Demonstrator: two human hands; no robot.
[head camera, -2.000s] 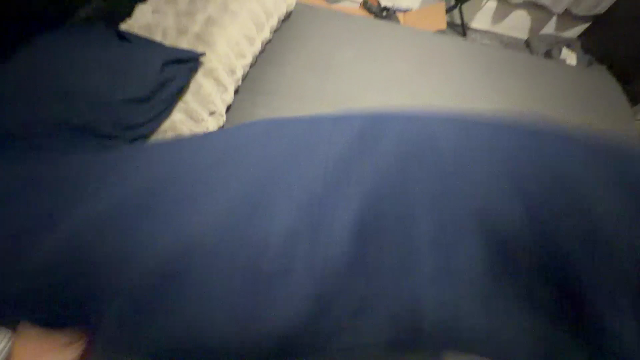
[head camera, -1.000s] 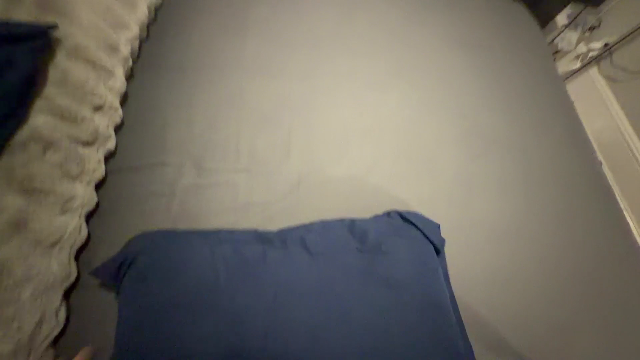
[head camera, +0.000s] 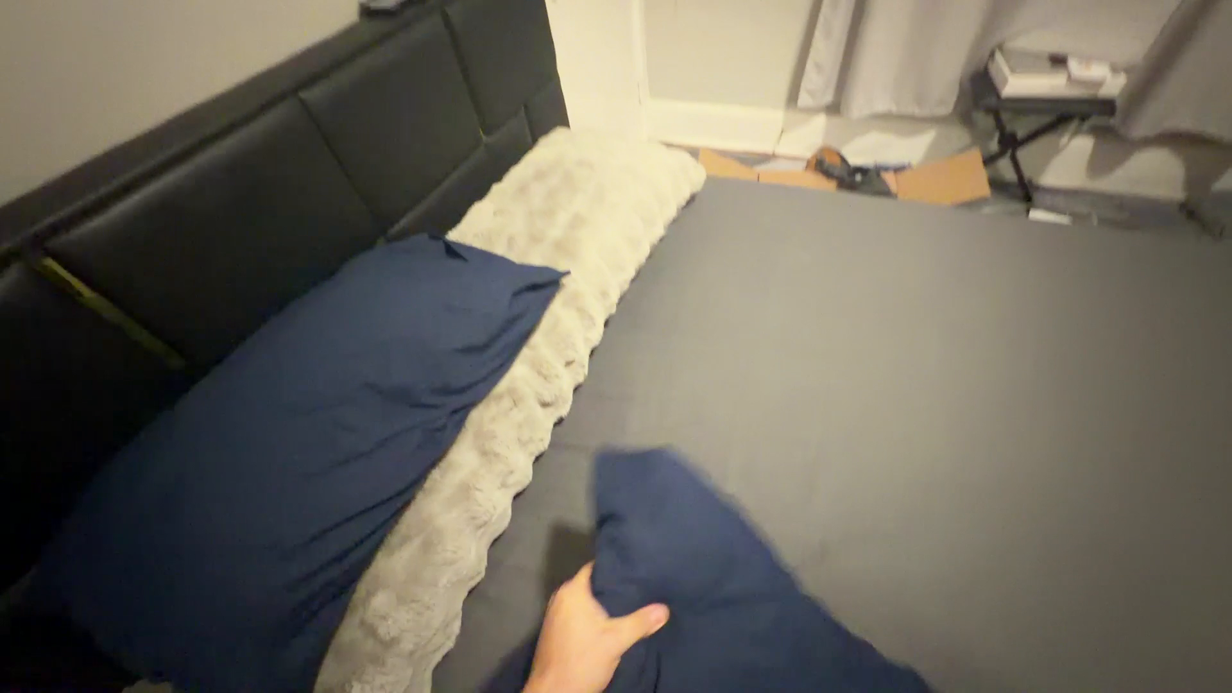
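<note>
My left hand (head camera: 587, 630) grips the edge of a dark blue pillow (head camera: 712, 577) at the bottom centre, thumb on top of the cloth and fingers hidden beneath it. The lower part of this pillow runs out of the frame. My right hand is not in view. A second dark blue pillow (head camera: 308, 423) lies at the left, partly on a long, cream, plush pillow (head camera: 606, 192) that stretches along the headboard. Under the held pillow spreads the grey fitted sheet (head camera: 866, 385) of the bed.
A black padded headboard (head camera: 241, 202) borders the bed at the left. Past the far edge are an open cardboard box (head camera: 943, 180) with dark items, a small black folding stool (head camera: 1035, 111) bearing a white box, and grey curtains (head camera: 914, 58) by the wall.
The view has swung back toward the headboard and far wall. My left hand, barely seen at the bottom edge one second ago, now shows clearly on the blue pillow, whose visible corner is raised.
</note>
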